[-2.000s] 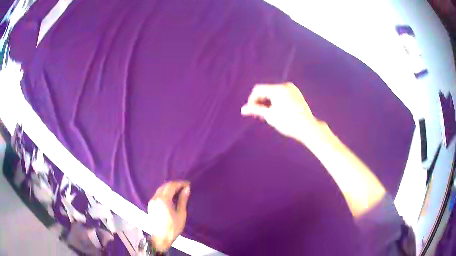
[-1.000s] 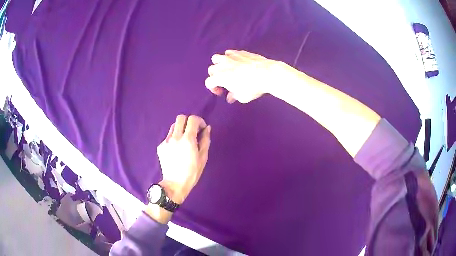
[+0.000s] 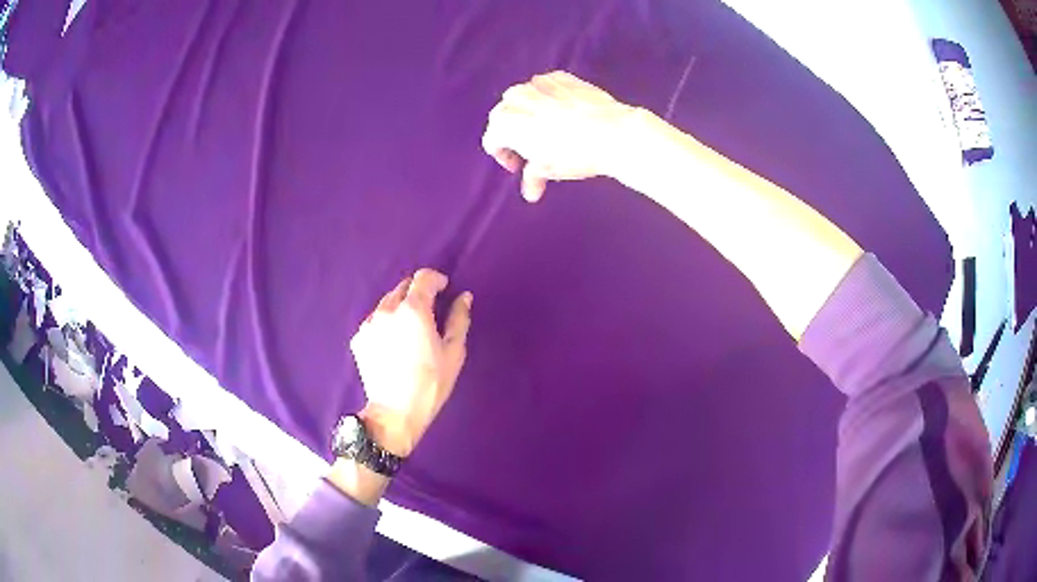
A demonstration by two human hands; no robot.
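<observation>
The large purple cloth (image 3: 637,375) covers most of the table, with long creases at the left and a smoother part at the right. My left hand (image 3: 412,347), with a dark watch at the wrist, is on the cloth at the centre left, thumb and fingers apart. My right hand (image 3: 557,127) is farther forward, over the cloth, with its fingers curled down. A fold line runs in the cloth between the two hands. Whether the right fingertips pinch the cloth is hidden.
The white table edge (image 3: 188,396) runs along the near left, with purple and white scraps (image 3: 148,455) heaped below it. A wrapped bundle (image 3: 964,100) and a dark flat bar (image 3: 968,305) lie at the right. A purple remnant (image 3: 1025,267) is at the far right edge.
Over two seconds both hands moved forward and my right hand also moved left. Since one second ago my right hand has gone slightly farther forward, and my left thumb and fingers have spread.
</observation>
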